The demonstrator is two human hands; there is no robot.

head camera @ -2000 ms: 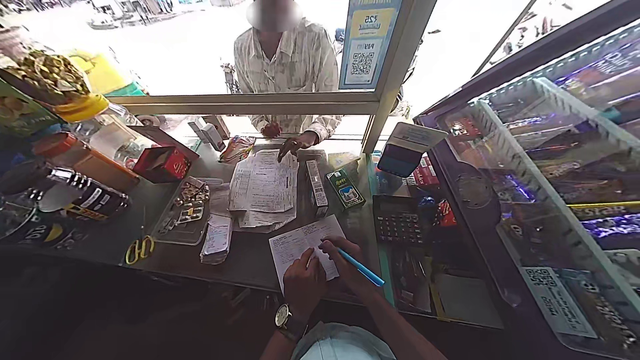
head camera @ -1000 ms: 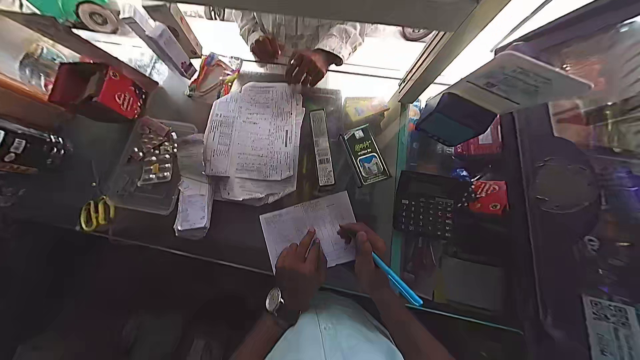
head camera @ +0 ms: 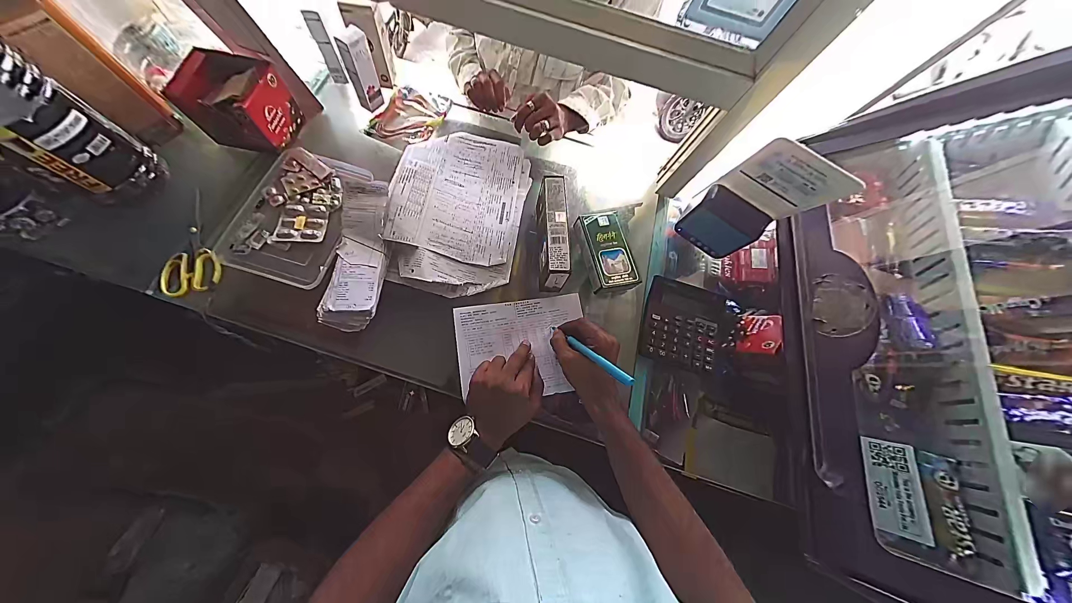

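Note:
A printed paper sheet (head camera: 494,328) lies on the glass counter near its front edge. My left hand (head camera: 505,392) rests on the lower part of this sheet, fingers pointing up it, holding nothing. In my right hand (head camera: 586,360) is a light blue pen (head camera: 601,362), its tip end at the sheet's right side. Beyond the sheet is a stack of printed papers (head camera: 456,197), with a bundle of small slips (head camera: 353,285) to its left. A narrow box (head camera: 554,234) and a green box (head camera: 607,251) stand or lie right of the stack. A black calculator (head camera: 682,325) is right of my right hand.
Yellow-handled scissors (head camera: 191,272) and a plastic tray (head camera: 289,270) of blister packs lie left. A red box (head camera: 243,100) and a dark bottle (head camera: 75,134) sit farther back. Another person's hands (head camera: 523,105) are across the counter. A card stand (head camera: 770,193) and display case (head camera: 846,335) are right.
My right hand has shifted slightly against the sheet, with the pen still in it. The other person's hands have moved apart from the paper stack. The view has shifted.

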